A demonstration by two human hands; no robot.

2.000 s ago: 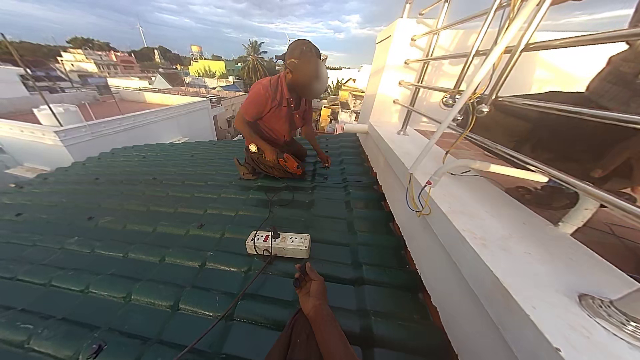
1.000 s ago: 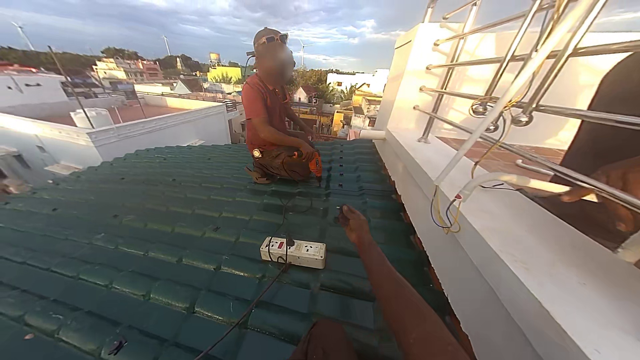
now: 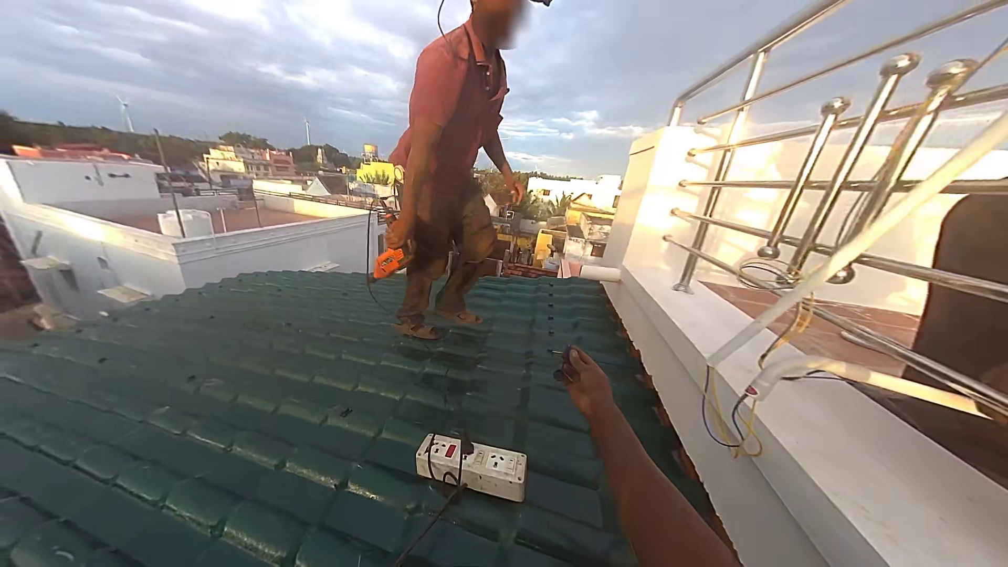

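My right hand [image 3: 584, 379] reaches forward from the lower right, over the green tile-profile roofing sheet [image 3: 299, 394]. Its fingers are closed on several small dark fasteners, which look like screws; a thin tip sticks out to the left. Below and left of this hand, a white power extension box [image 3: 472, 466] lies on the roof with a black plug in it and a dark cord running toward the bottom edge. My left hand is out of view. Ahead, a co-worker in a red shirt stands on the roof, holding an orange power drill [image 3: 390, 262] low at the side.
A white parapet ledge [image 3: 709, 378] with a stainless steel railing [image 3: 740, 150] runs along the right. Loose wires [image 3: 732, 425] hang from a pale conduit there. Beyond the roof's far edge stand lower buildings, and a white-walled terrace [image 3: 276, 244] lies at the left.
The co-worker has risen from a crouch to standing, with the orange drill now hanging at the side. My right hand has reached farther forward, past the extension box.
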